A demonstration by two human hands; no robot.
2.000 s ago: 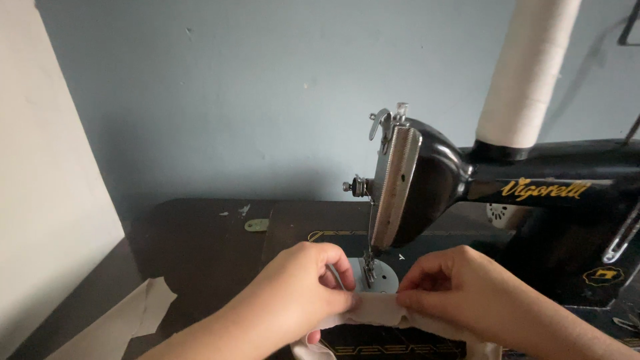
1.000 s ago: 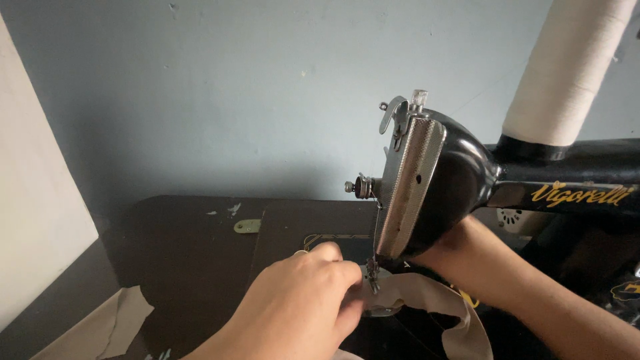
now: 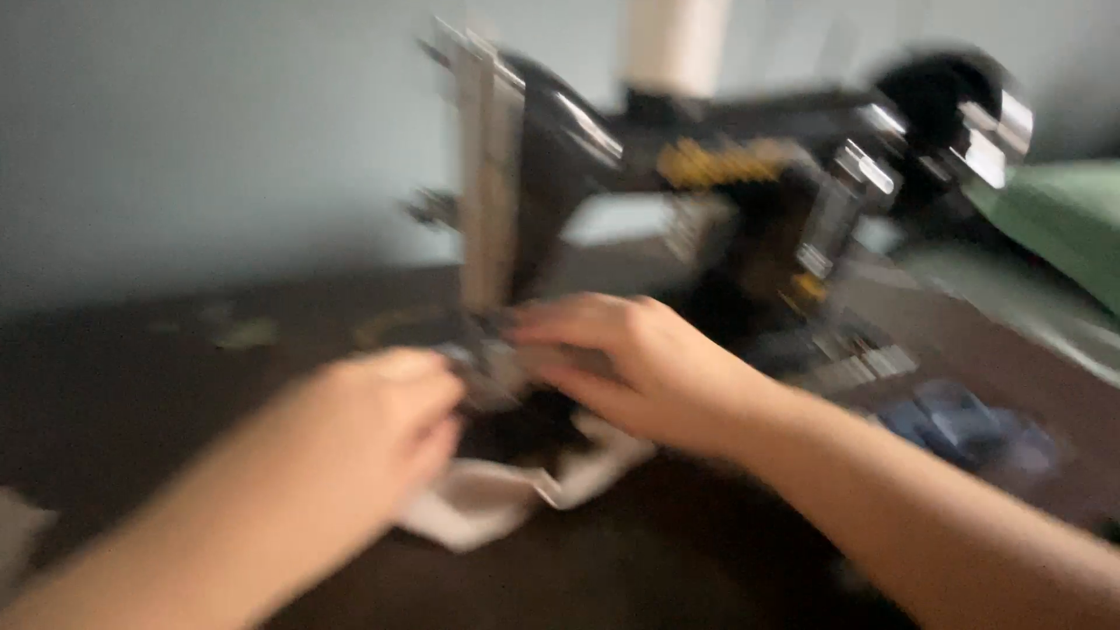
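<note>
The view is strongly blurred. A black sewing machine stands before me, its metal face plate upright above the needle area. Left of the presser foot is my left hand, its fingers bent at the pale fabric strip. My right hand is just right of the foot, thumb and fingers around the strip's other side. Between the two hands the strip hangs in a loop toward me. The blur hides the needle and the exact finger contact.
A white thread cone stands on the machine arm. The handwheel is at the right, near green material. A dark blue item lies on the table at right. Pale fabric shows at the left edge.
My right hand, behind the machine head one second ago, is now in front, near the presser foot. The view has swung right, bringing the handwheel in.
</note>
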